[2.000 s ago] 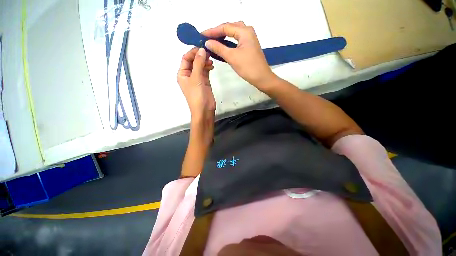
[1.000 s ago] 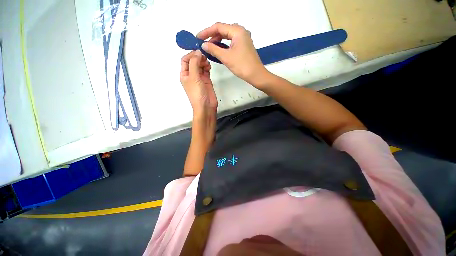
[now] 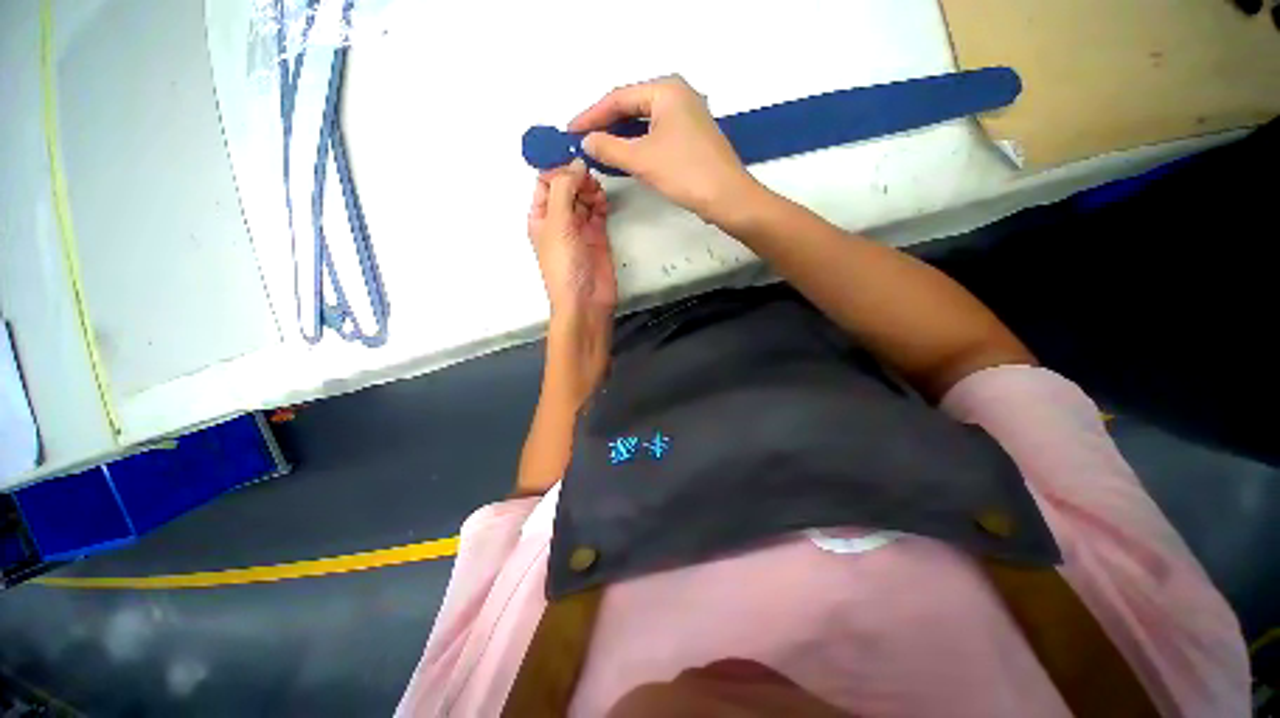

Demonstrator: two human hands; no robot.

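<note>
A long navy-blue denim band piece [image 3: 870,117] with rounded ends lies across the white-covered table, its right end over the tan board. My right hand [image 3: 667,147] pinches it near its left end, thumb and index finger on the band. My left hand [image 3: 573,239] is just below, its fingertips at the band's lower edge, pinching it. The rounded left end sticks out past my fingers. A small light dot shows on the band between my fingertips. What lies under my fingers is hidden.
Narrow strips with blue-grey edges [image 3: 337,239] lie crossed on the white table [image 3: 449,211] at left, with clear plastic [image 3: 288,31] over their far end. The tan board [image 3: 1123,70] is at right. A yellow line runs along the far left. A blue box [image 3: 155,484] stands below the table edge.
The band and both hands have shifted slightly right in view. The band's left end looks rounder and flatter now. Both hands keep their pinch near the same spot.
</note>
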